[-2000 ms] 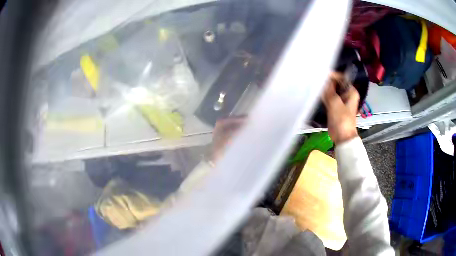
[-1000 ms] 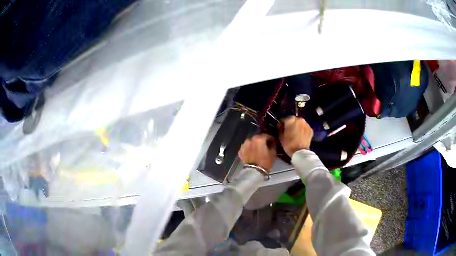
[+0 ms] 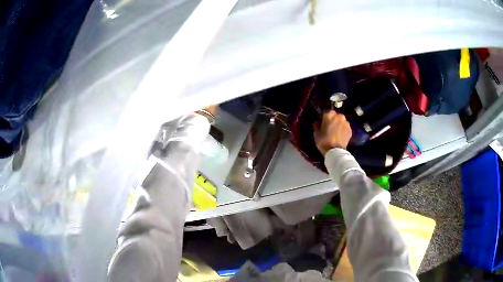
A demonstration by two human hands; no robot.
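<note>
My right hand (image 3: 334, 132) is at the left inside of the round dark red bag (image 3: 298, 137) on the shelf. Its fingers are curled near a spool's pale end, and I cannot tell if they hold anything. Dark thread spools (image 3: 375, 102) with pale ends lie in the bag. My left hand (image 3: 212, 109) is almost wholly hidden behind the clear plastic sheet; only the wrist with a bracelet shows. A shiny dark box with a metal clasp (image 3: 255, 160) lies between my arms, left of the bag.
Clear plastic sheeting (image 3: 265, 49) hangs across the top and left. A dark blue bag with a yellow strap (image 3: 444, 82) is at the right of the shelf. A yellow item (image 3: 203, 194) lies at the shelf's front. Below are a tan wooden board (image 3: 411, 231) and a blue crate (image 3: 481, 209).
My left hand has moved from the bag's left edge to the left, behind the plastic. My right hand stays at the bag. More of the clasped box and the yellow item shows.
</note>
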